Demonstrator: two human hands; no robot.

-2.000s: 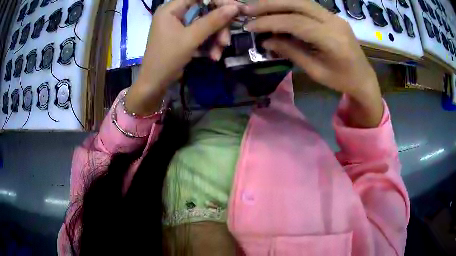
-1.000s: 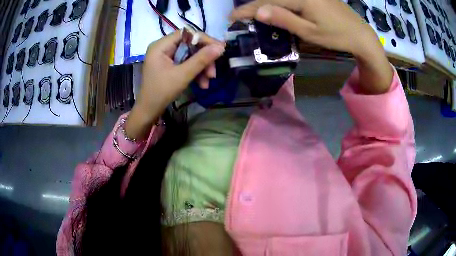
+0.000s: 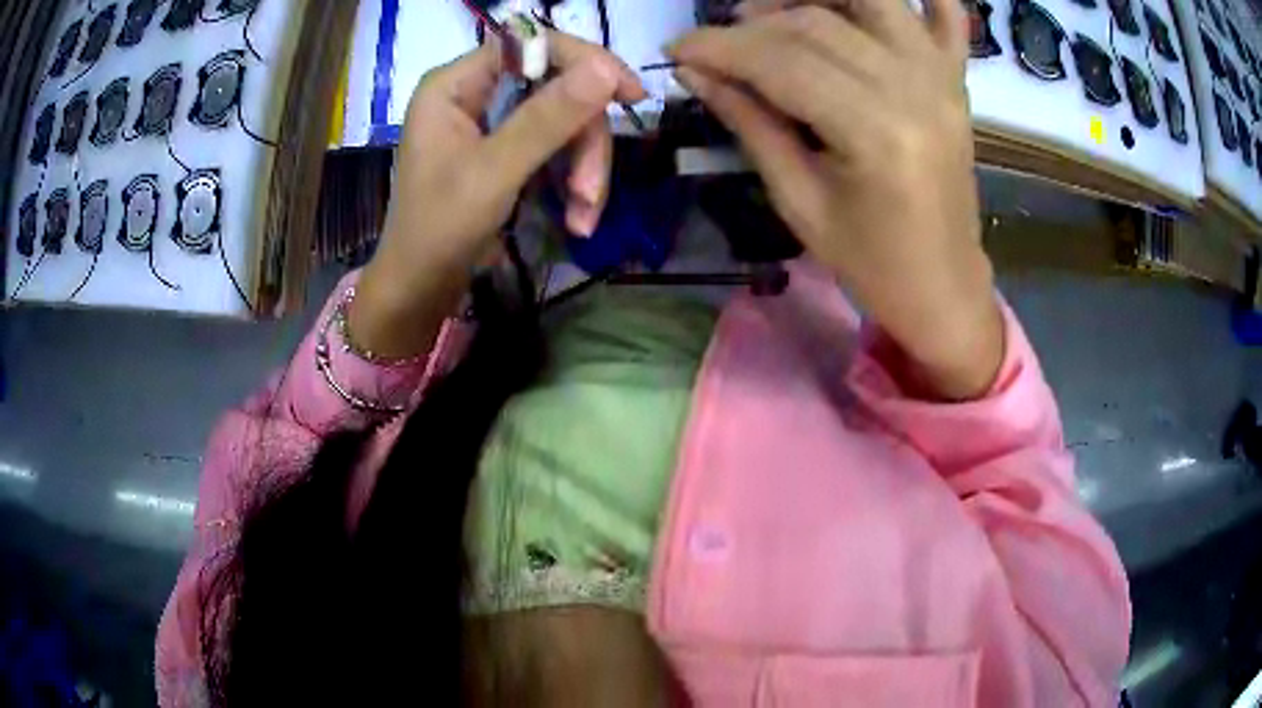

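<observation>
My left hand [image 3: 505,173] pinches the test connector [image 3: 532,50], a small pale and metallic piece with a red and black cable, at the top of the view. My right hand [image 3: 865,180] is bent with its fingertips together on a thin dark lead wire [image 3: 659,65], which points towards my left fingertips without visibly touching them. The test fixture [image 3: 709,162] stands below and behind my right fingers. Only its pale edge and dark lower body show, and any unit in it is hidden.
A foam tray with rows of round units [image 3: 97,256] lies at the left on a brown-edged stack. More trays [image 3: 1066,145] lie at the upper right. A blue lump [image 3: 623,235] and a thin black rod [image 3: 685,280] are below the fixture.
My right hand has moved from over the fixture's top to in front of it, fingertips now together on the lead. My left hand keeps the connector. The trays sit slightly higher in view.
</observation>
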